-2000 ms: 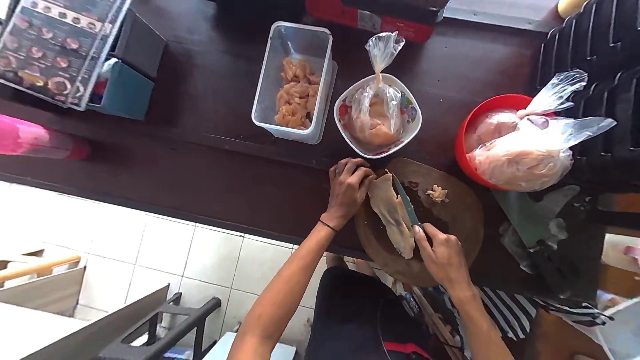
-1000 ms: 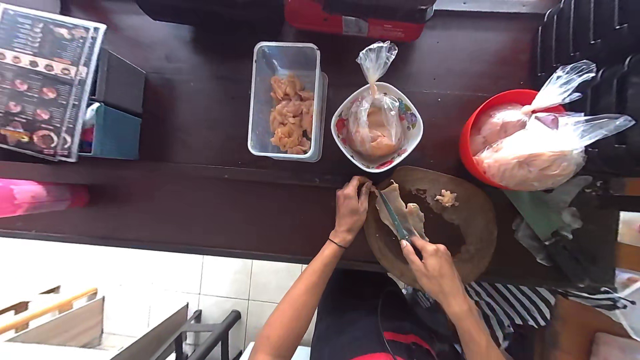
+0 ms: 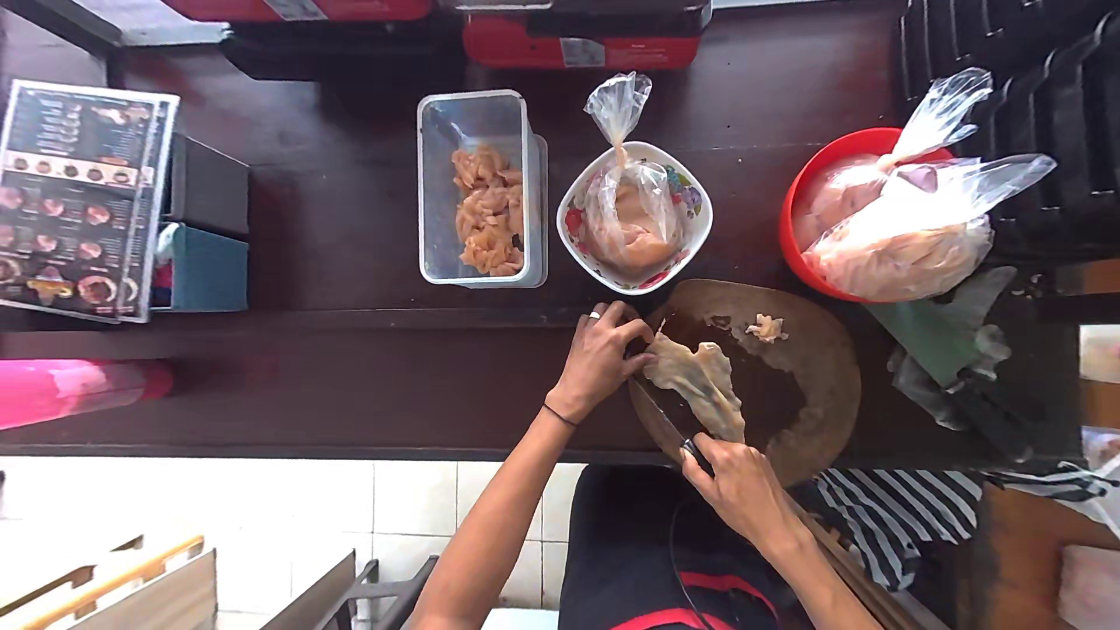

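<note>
A pale piece of raw meat, seemingly chicken (image 3: pixel 700 381), lies on a round wooden chopping board (image 3: pixel 822 376). My left hand (image 3: pixel 605 354), with a ring and a thin wristband, pinches the meat's upper left end. In my right hand (image 3: pixel 735 477) is the black handle of a knife (image 3: pixel 667 422); its narrow blade points up and left, beside the meat's left edge. The fingers of that hand are close to the meat's lower end. Small trimmings (image 3: pixel 767 328) sit near the board's top. Cut meat pieces (image 3: pixel 490 214) fill part of a clear plastic container (image 3: pixel 429 192).
Behind the board stands a floral bowl (image 3: pixel 573 249) with bagged meat. A red bowl (image 3: pixel 792 245) with more bagged meat is at the right, beside a green cleaver blade (image 3: pixel 932 337). Printed menus (image 3: pixel 83 201) lean at the left, above a pink object (image 3: pixel 79 389).
The knife blade was over the meat one second ago and is now at its left side. My right hand has moved down the meat. My left hand stays at the upper left end.
</note>
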